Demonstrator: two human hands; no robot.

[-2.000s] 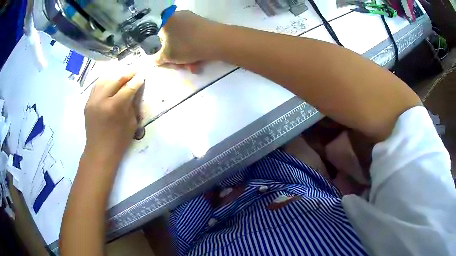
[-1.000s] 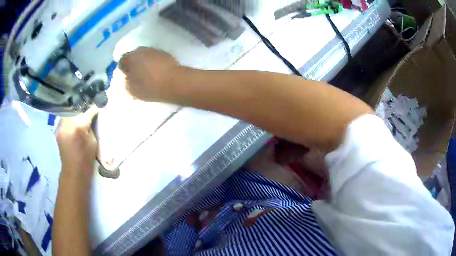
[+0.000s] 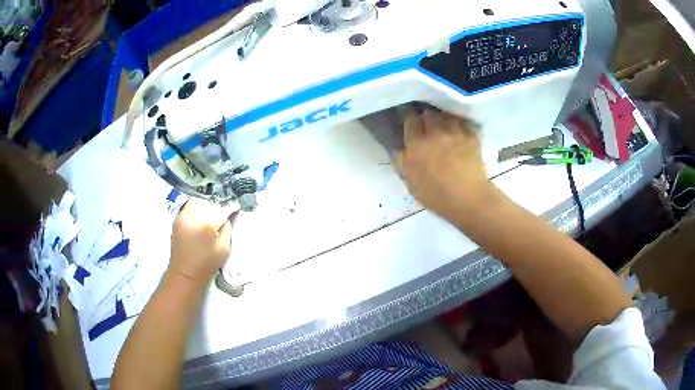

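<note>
The white sewing machine (image 3: 328,68) with a blue stripe stands across the table. My left hand (image 3: 200,240) is beside the needle area (image 3: 242,190), fingers curled together at the presser foot; whether a piece is between its fingertips is hidden. My right hand (image 3: 443,160) is under the machine arm, on the grey strips (image 3: 383,128), which it partly covers. It is blurred, so its grip cannot be told. Blue-and-white cut pieces (image 3: 110,259) lie loose to the left.
A curved metal piece (image 3: 228,286) lies on the bed near the front. Green-handled snips (image 3: 568,155), red and white scraps (image 3: 613,122) and a black cord (image 3: 573,190) are at the right. A measuring strip (image 3: 366,318) edges the table. Cardboard boxes stand beyond the right edge.
My right hand has moved right from the needle area to the grey strips. My left hand stays near the needle. The view has shifted, showing more of the machine and its control panel.
</note>
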